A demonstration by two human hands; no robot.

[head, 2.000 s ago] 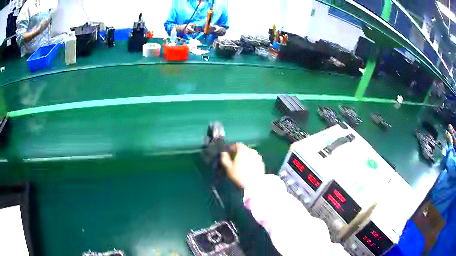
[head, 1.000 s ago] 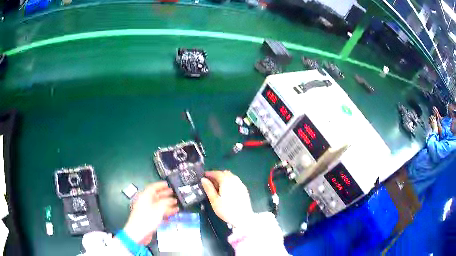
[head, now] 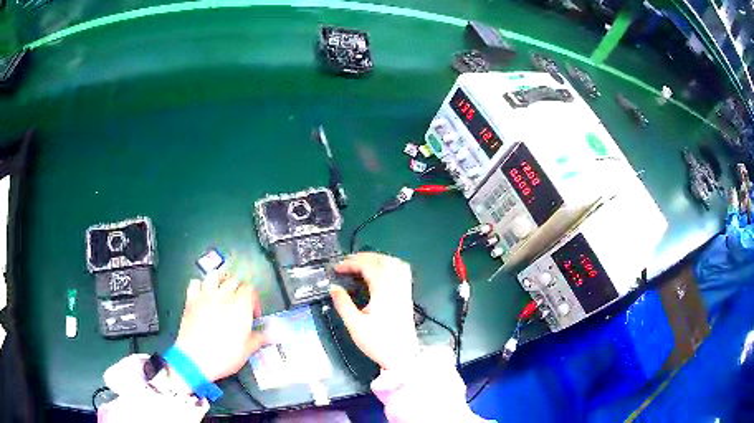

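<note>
An open trail camera [head: 299,216] lies on the green bench in front of me, its lens half at the back and its dark inner half toward me. My right hand [head: 376,306] is at the right edge of that inner half, thumb and fingers apart; its hold is unclear. My left hand [head: 217,318] is left of the camera, palm down, its fingertips just below a small blue-edged memory card [head: 210,260]. A printed test card [head: 293,351] lies below the camera. A second open trail camera [head: 121,244] lies at the left with a cable at its lower end.
White power supplies [head: 496,132] with red digits and red and black clip leads [head: 434,190] stand at the right. A dark slim stick [head: 326,153] lies behind the camera. Another unit [head: 345,51] is farther back. A black tray [head: 25,165] is at the left edge.
The view has shifted, so the bench items sit higher. My left hand has left the camera's left side and moved to the memory card. My right hand remains beside the camera.
</note>
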